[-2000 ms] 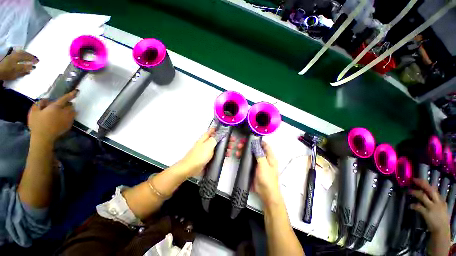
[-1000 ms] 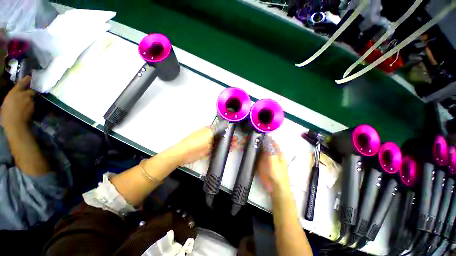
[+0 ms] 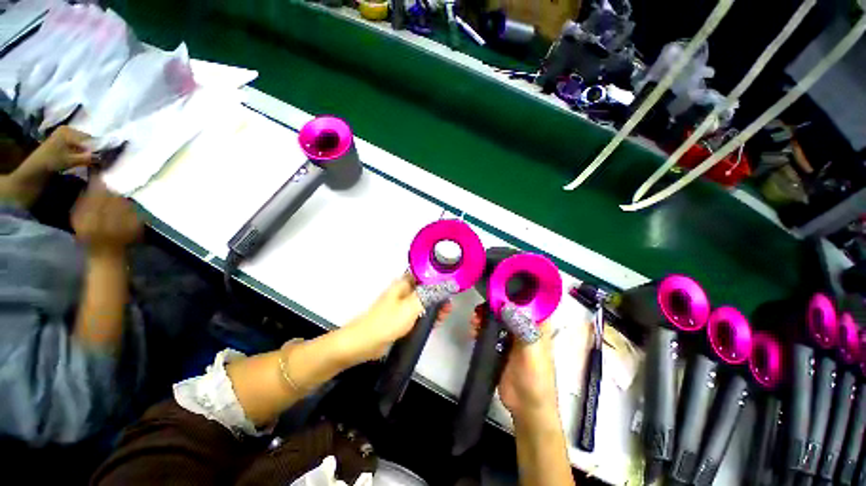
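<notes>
My left hand (image 3: 394, 318) is closed around the handle of a grey hair dryer (image 3: 400, 359), its speckled fingertip cover on the magenta ring. A pale spot shows in that ring's centre. My right hand (image 3: 524, 365) holds a second hair dryer (image 3: 482, 380) the same way, its covered finger on the lower edge of the magenta ring; this ring's centre is dark. Both dryers are held side by side with handles pointing down towards me over the bench's near edge. The fingers behind the handles are partly hidden.
Another dryer (image 3: 285, 204) lies left on the white worktop (image 3: 313, 271). A small hammer (image 3: 593, 380) and several dryers (image 3: 703, 389) lie right. A person's hands (image 3: 104, 214) are at white sheets (image 3: 142, 95), far left. The green belt (image 3: 418, 142) runs behind; pale straps (image 3: 655, 100) hang above.
The two held dryers have turned and tilted, and my covered fingers now rest on their magenta rings. The neighbour's dryer at far left is no longer visible. The whole view has shifted.
</notes>
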